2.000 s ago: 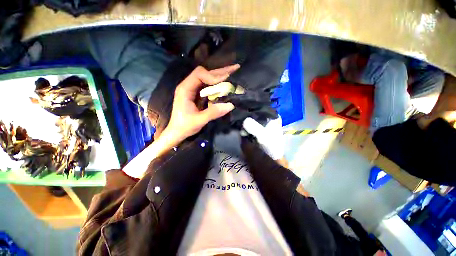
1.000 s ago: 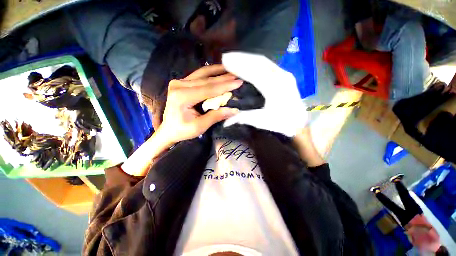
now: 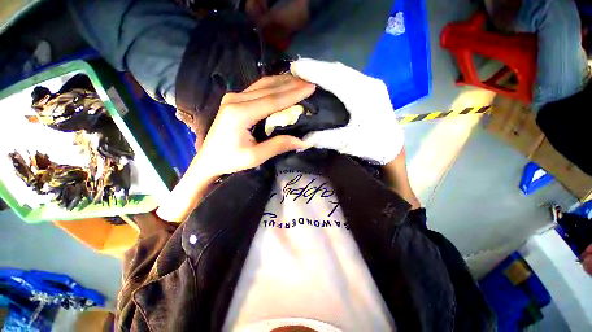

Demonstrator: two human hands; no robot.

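My left hand [image 3: 243, 126], bare, is closed around a small beige piece [image 3: 283, 119] with black soft material [image 3: 328, 111] around and beside it. My right hand [image 3: 360, 111], in a white glove, cups the black material from the other side. Both hands meet in front of my chest, fingertips close together. The glove and fingers hide much of the piece. At the left, a green-rimmed tray [image 3: 107, 211] with a white inside holds heaps of black-and-beige pieces [image 3: 71, 107].
An orange-brown carton [image 3: 97, 235] is under the tray. A blue bin [image 3: 406, 58] and a red stool [image 3: 493, 55] are at the upper right, near another person's legs [image 3: 558, 48]. Yellow-black tape [image 3: 448, 115] crosses the grey floor. Another person's jeans [image 3: 146, 45] show at the upper left.
Over two seconds, my gloved right hand has come up and closed over the black material. Since one second ago, both hands keep nearly the same hold. The bench edge has left the top of the view.
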